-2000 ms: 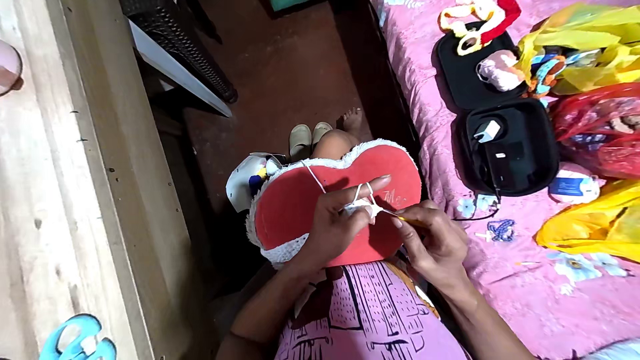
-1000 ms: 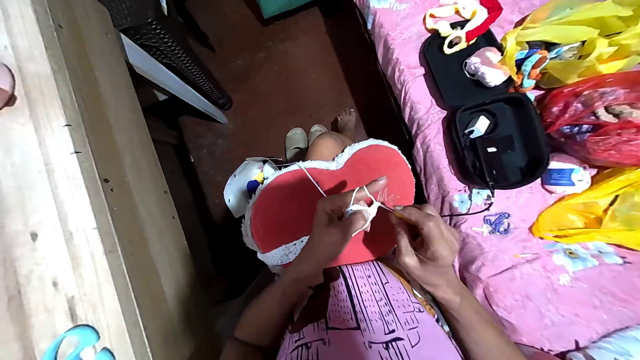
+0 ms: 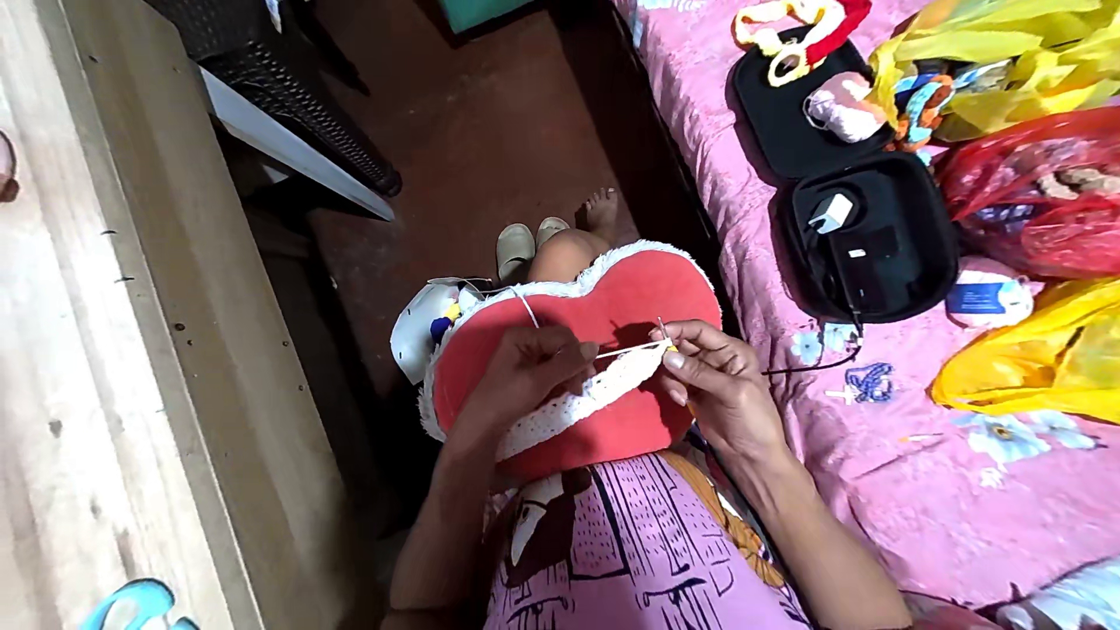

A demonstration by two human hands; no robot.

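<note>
My left hand (image 3: pixel 538 372) pinches a taut strand of white yarn (image 3: pixel 632 349). At the strand's other end my right hand (image 3: pixel 713 372) holds a crochet hook (image 3: pixel 662 329) and the end of a strip of white crochet work (image 3: pixel 604 385). The strip slants down to the left across a red heart-shaped cushion (image 3: pixel 652 289) with a fluffy white edge, which lies on my lap. Most of the hook is hidden in my right fingers. More white yarn crosses the cushion's upper edge near a white container (image 3: pixel 416 328).
On the pink bedsheet (image 3: pixel 875 490) at the right lie an open black case (image 3: pixel 919 245), pink yarn (image 3: pixel 844 107), a labelled yarn ball (image 3: pixel 989 297), a red plastic bag (image 3: pixel 1050 210) and yellow bags (image 3: pixel 1041 350). A wooden tabletop (image 3: pixel 79 350) with turquoise scissor handles (image 3: pixel 140 599) is at the left.
My hands have moved apart, and a straight strand now spans them where loops lay around my left fingers. The crochet strip is now stretched out between my hands.
</note>
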